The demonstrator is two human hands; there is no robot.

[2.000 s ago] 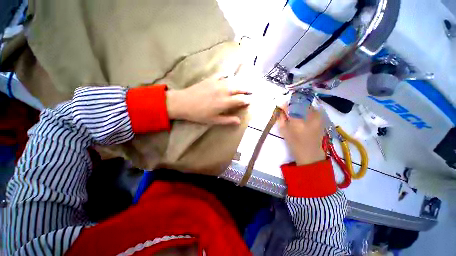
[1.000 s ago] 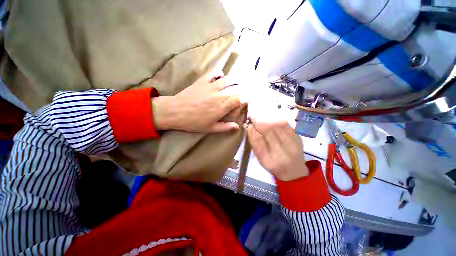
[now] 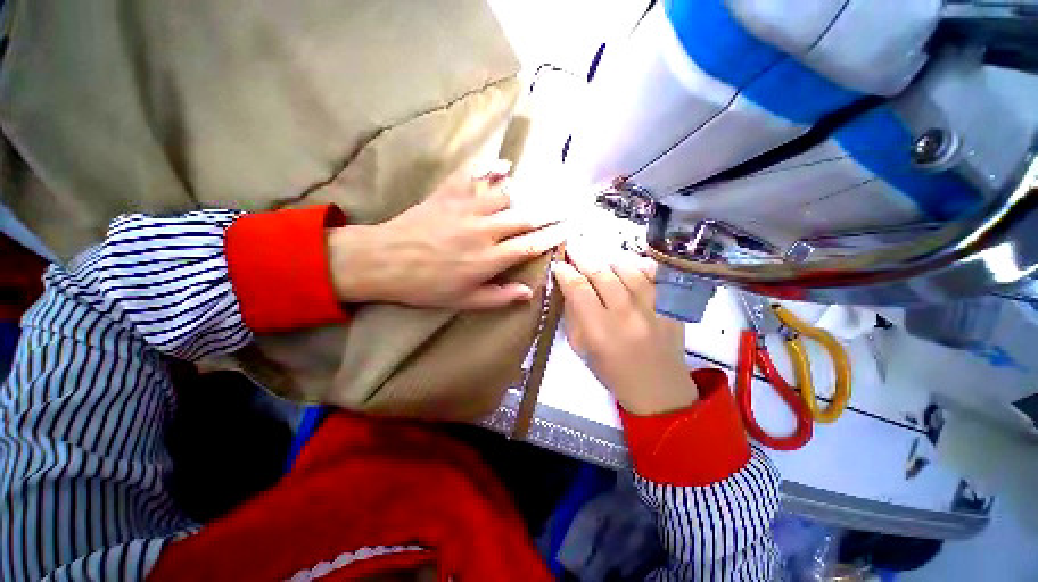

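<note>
The khaki garment panel (image 3: 262,102) covers the left of the machine table and bunches toward the front edge. My left hand (image 3: 455,244) lies flat on it, fingers spread and pointing at the needle area. My right hand (image 3: 615,313) is just right of the panel's edge, its fingertips on the narrow brown strip (image 3: 540,370). The strip runs beside the panel edge down over the table's front edge. The presser foot area (image 3: 628,207) of the sewing machine is beyond my fingertips. Glare washes out the cloth and fingertips there.
Scissors with a red and a yellow handle (image 3: 810,370) lie right of my right hand. The white machine head with a blue stripe (image 3: 785,85) fills the upper right. A marked ruler strip (image 3: 581,435) runs along the table's front edge. Small dark bits (image 3: 917,457) lie at the right.
My right hand moved from the needle area left to the panel edge, bringing the strip beside it. Most recently its fingers have settled flatter, and my left hand shifted slightly left.
</note>
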